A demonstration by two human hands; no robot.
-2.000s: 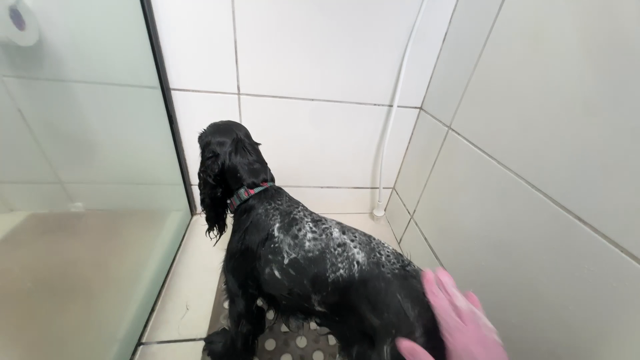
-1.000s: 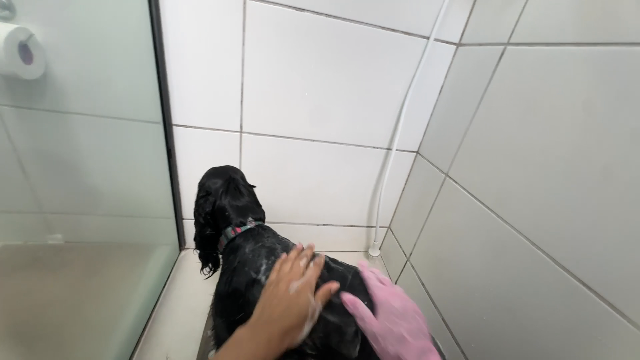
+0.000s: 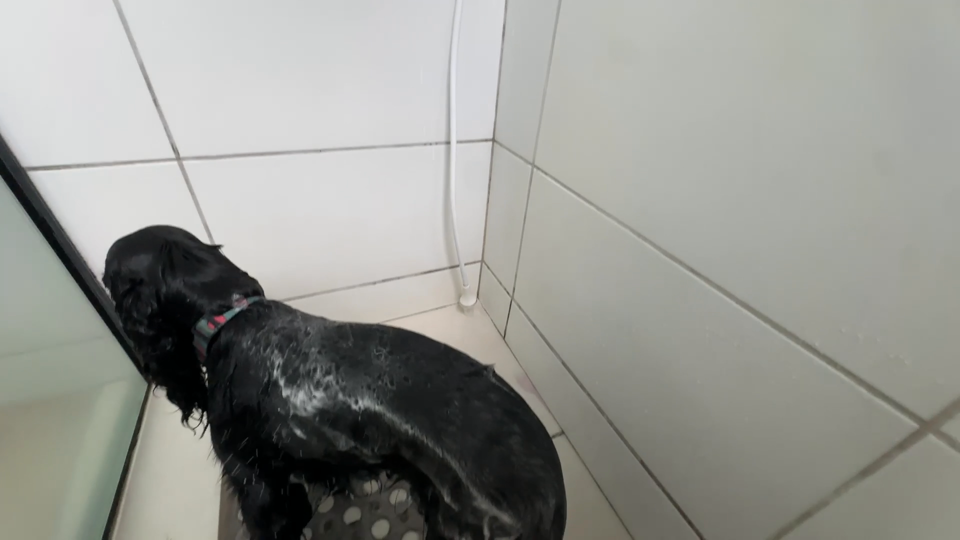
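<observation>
A wet black dog [image 3: 420, 382] stands in the corner of a tiled shower, its head turned away toward the glass on the left. White lather streaks its shoulders, back and side. Around its neck is a green and red patterned collar [image 3: 219, 322]. Beneath the dog lies a dark mat with round holes [image 3: 352, 514], partly hidden by its legs and belly. Neither my left hand nor my right hand is in the frame, so what they hold or touch cannot be seen.
A glass panel with a dark frame [image 3: 71, 259] borders the left side. A white shower hose [image 3: 452, 150] hangs down the back wall, its white end [image 3: 467, 298] low in the corner. A tiled wall [image 3: 697, 225] rises close on the right.
Both hands, the left bare and the right pink-gloved, were on the dog's back a second ago and have left the view. The view has shifted to the right and nearer.
</observation>
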